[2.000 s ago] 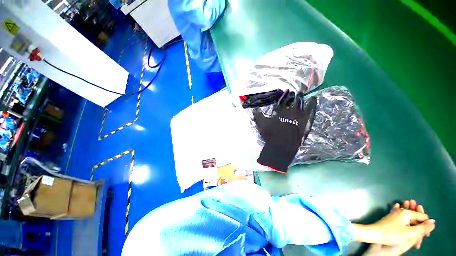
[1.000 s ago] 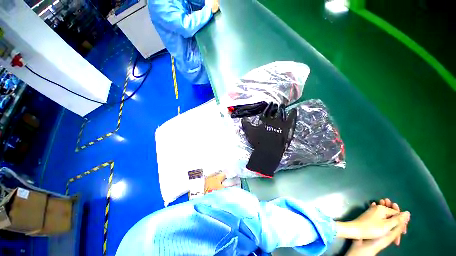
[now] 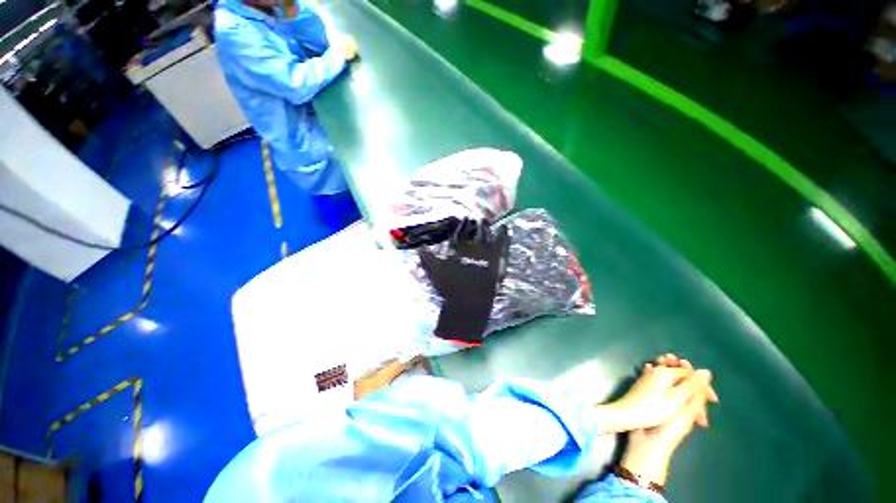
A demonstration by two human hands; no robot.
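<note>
My left hand (image 3: 648, 401) and my right hand (image 3: 678, 428) are clasped together on the green bench (image 3: 747, 413) at the lower right, with no object visible in them. Their fingers overlap, so some are hidden. A thin bracelet is on my right wrist. A black coated glove (image 3: 468, 295) with a red cuff edge lies on two crinkled clear bags, one at the back (image 3: 462, 182) and one to the right (image 3: 540, 265). Dark and red contents show through. My hands touch neither the glove nor the bags.
A bulky white sack (image 3: 314, 305) with dark print is beside the bench edge, near a partly hidden brown carton (image 3: 383, 377). A person in a blue smock (image 3: 280, 79) stands at the far bench end. A white pillar (image 3: 49, 187) is at left.
The view has shifted, so the bench items and my hands appear further left. More of the person in blue and of my right forearm with the bracelet shows. My hands remain clasped.
</note>
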